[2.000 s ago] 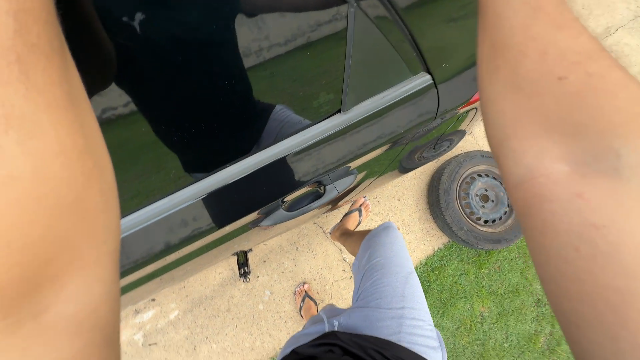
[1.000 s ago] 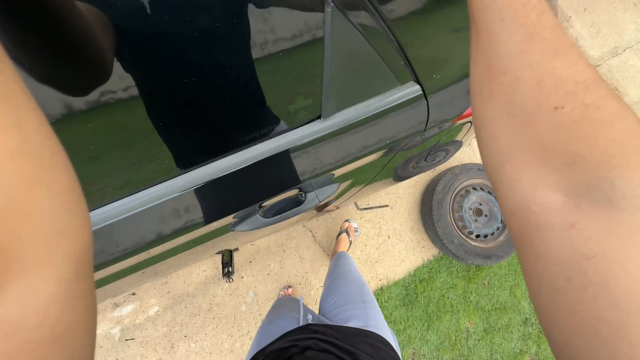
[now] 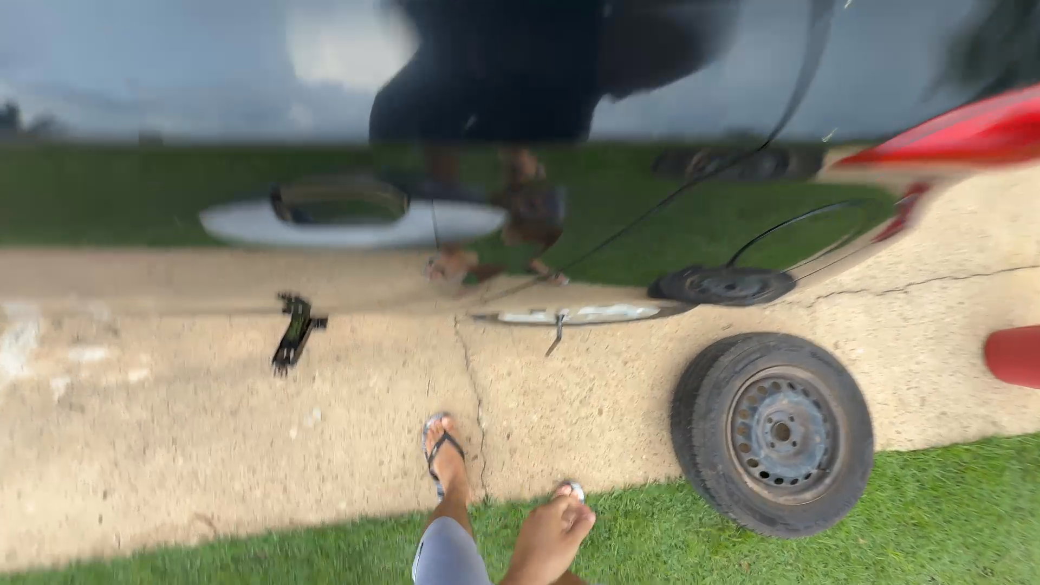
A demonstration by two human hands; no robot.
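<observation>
My right hand (image 3: 552,528) hangs low at the bottom, its fingers loosely curled over one of my feet; nothing shows in it, but blur hides whether the fingers are closed. My left hand is not in view. To the right of my right hand, a wheel with a steel rim (image 3: 784,431) lies across the edge of concrete and grass. Beyond my feet, a bent metal bar tool (image 3: 557,335) lies by the car's lower edge. A black tool, perhaps a car jack (image 3: 296,333), rests on the concrete at left.
The dark, glossy car side fills the top, with a door handle (image 3: 349,223) and a red tail light (image 3: 959,134). A car wheel (image 3: 723,286) shows low on it. A red object (image 3: 1016,357) stands at the right edge. Grass (image 3: 244,552) borders the cracked concrete.
Both raised forearms have left their places at the sides of the view; my right hand now shows low, near my foot. The view has shifted towards the car's rear.
</observation>
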